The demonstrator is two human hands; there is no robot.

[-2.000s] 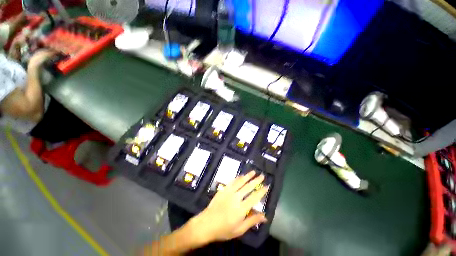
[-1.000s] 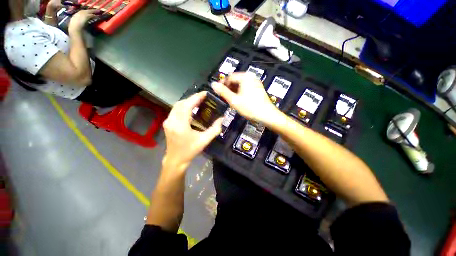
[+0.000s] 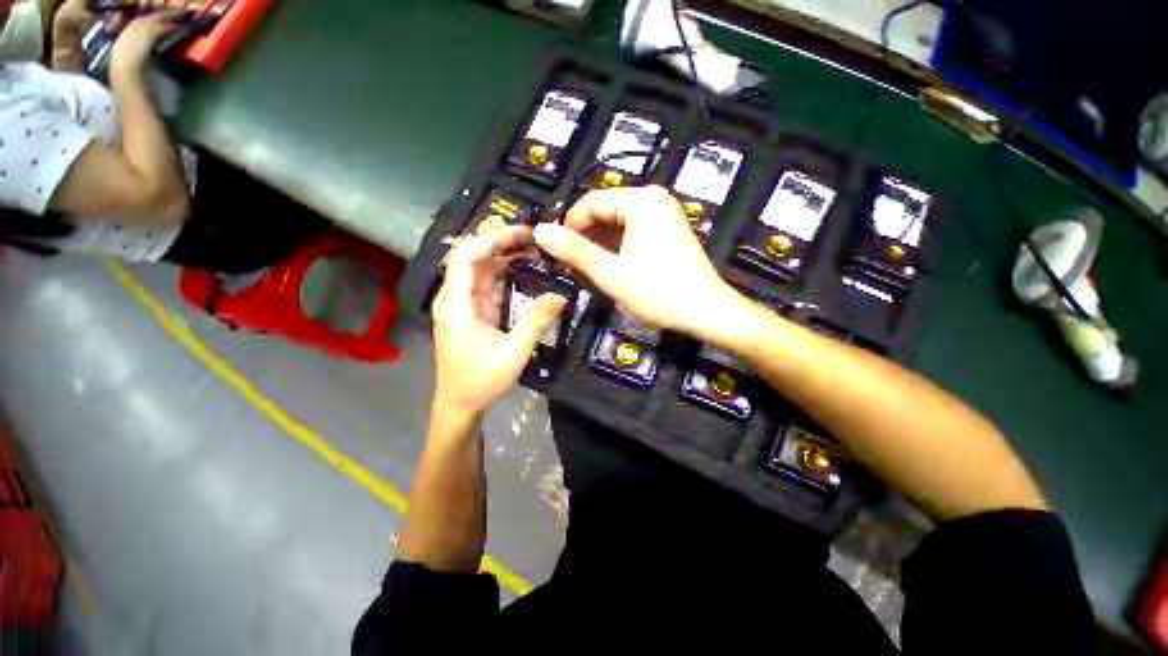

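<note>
The black foam tray [image 3: 698,442] lies at the bench's front edge with black units in two rows. My left hand [image 3: 487,320] holds a black unit with a white label [image 3: 525,311] over the tray's front left part. My right hand [image 3: 640,256] is at that unit's upper end, thumb and fingers pinched on a small cable plug, mostly hidden by the fingertips. A thin black data cable [image 3: 600,163] runs to it from behind. A unit with gold print [image 3: 497,214] lies in the leftmost front pocket. Back-row units [image 3: 794,212] show white labels and gold discs.
A barcode scanner [image 3: 692,49] lies behind the tray, another [image 3: 1070,301] to its right. A shelf edge [image 3: 845,26] runs behind. A neighbouring worker [image 3: 96,154] sits at left by a red tray [image 3: 231,32]. A red stool [image 3: 308,295] stands on the grey floor.
A second ago my left hand held a unit gold-print side up; now a gold-print unit lies in the leftmost front pocket and that hand holds a white-labelled unit. Both hands remain close together.
</note>
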